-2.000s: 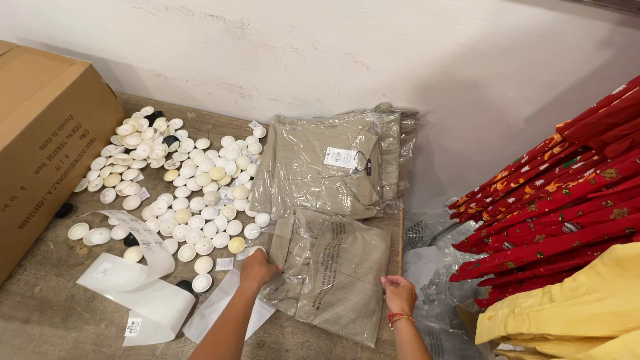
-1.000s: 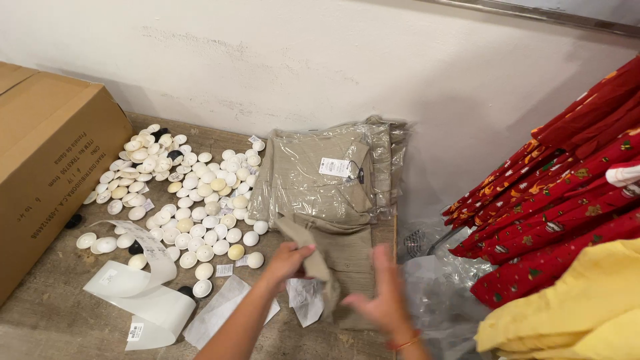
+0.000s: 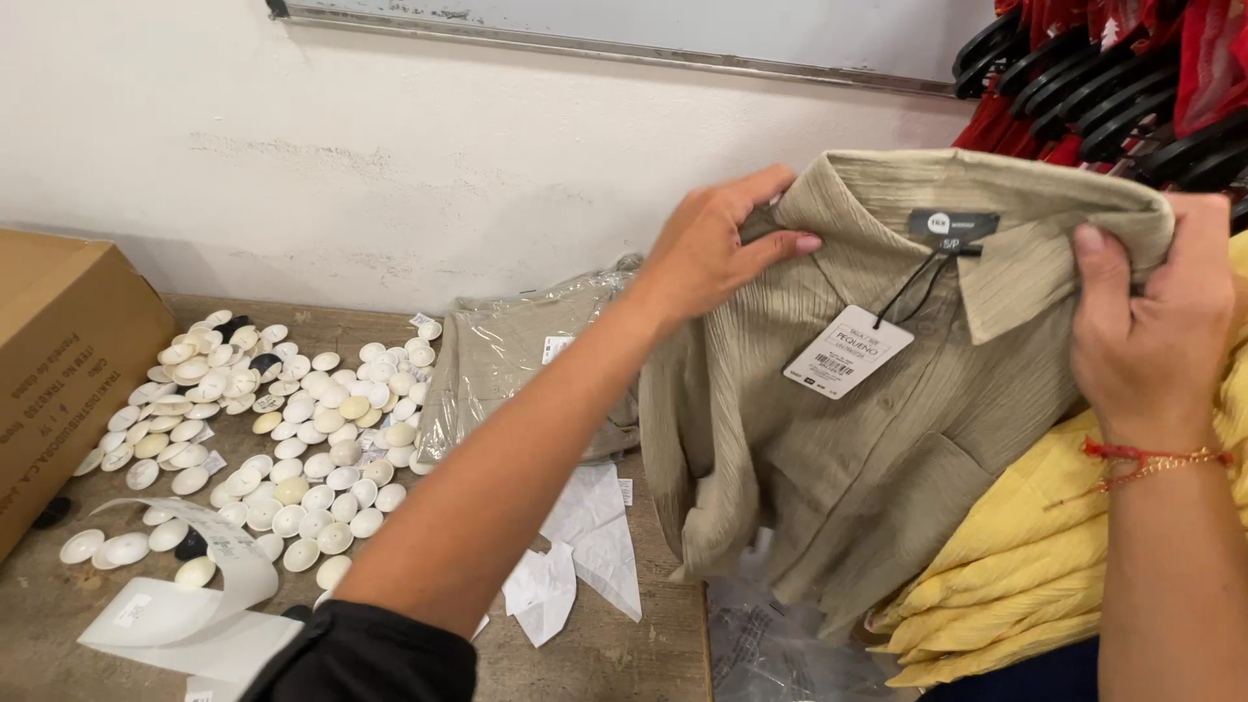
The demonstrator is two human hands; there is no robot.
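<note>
An olive-beige button-front shirt (image 3: 829,468) hangs unfolded between my hands, its collar upward. My left hand (image 3: 717,239) pinches the collar and shoulder on one side, thumb in front. On the other side my right hand (image 3: 1150,312), with a red string and gold bracelet at the wrist, grips the collar edge. A white paper hang tag (image 3: 848,353) dangles on a black cord by the dark neck label (image 3: 954,224). Behind my left forearm, folded beige garments in clear plastic bags (image 3: 487,361) lie on the wooden table, partly hidden.
White round security tags (image 3: 317,497), a few black ones among them, cover the table's left part. Nearby are a curled label strip (image 3: 195,624), torn white paper (image 3: 595,536) and a cardboard box (image 3: 68,370). Yellow garments (image 3: 1024,556) and red clothes on black hangers (image 3: 1092,88) crowd the right.
Two seconds ago a folded beige garment lay in plastic under my hands; one second ago it was partly unfolded without the bag. Now both hands hold the shirt up, further right. The view has shifted.
</note>
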